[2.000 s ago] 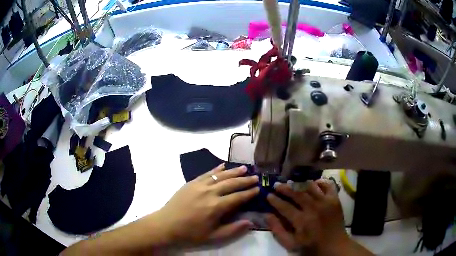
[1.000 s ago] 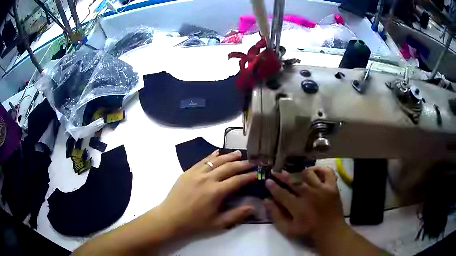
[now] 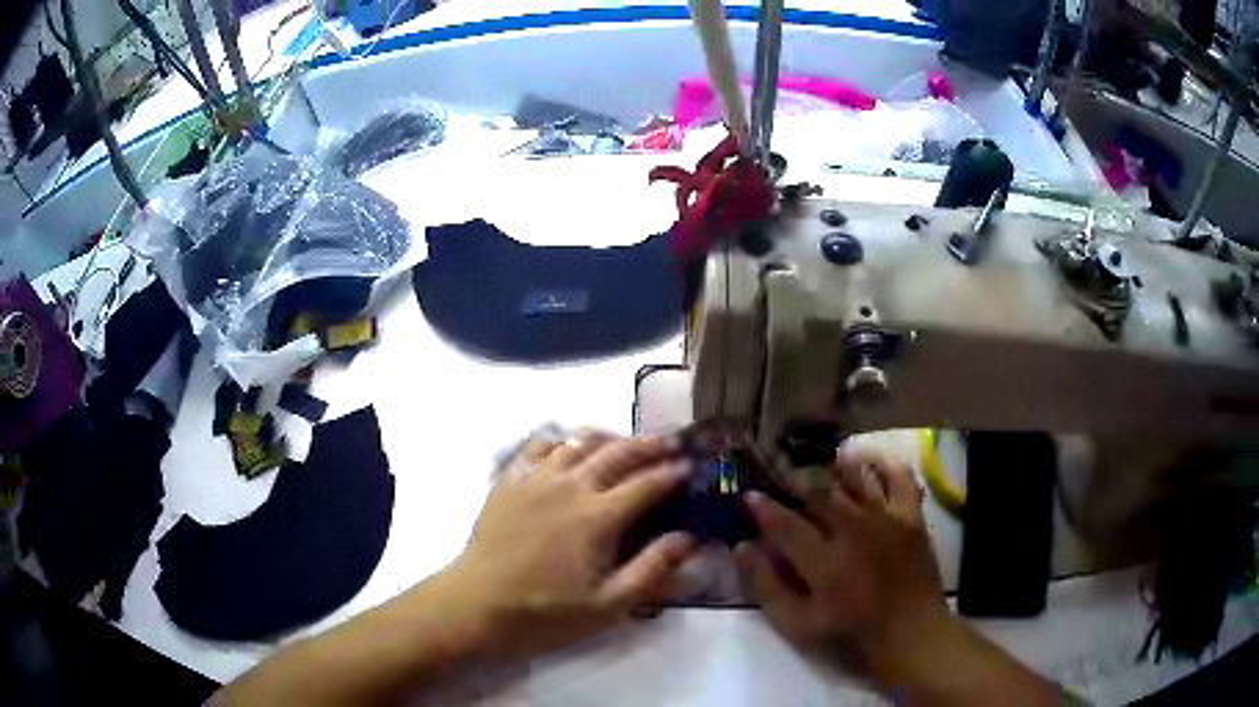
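Note:
A dark garment piece lies under the needle of the cream sewing machine, mostly hidden by my hands. My left hand lies on it left of the needle, fingers bent and blurred. My right hand lies on it at the right, fingertips near the presser foot, which has a yellow-green glint. A labelled dark curved piece lies behind the needle. An unlabelled curved piece lies at the left. Loose woven labels lie above it.
A clear plastic bag is at the back left. A black smartphone and a yellow loop handle are under the machine arm. A red cloth strip hangs on the head. A thread cone stands behind. Black cloth is far left.
The end of the dark piece that showed left of my left hand is no longer visible there. My left fingers have bent and drawn in around the cloth. The camera view has shifted slightly.

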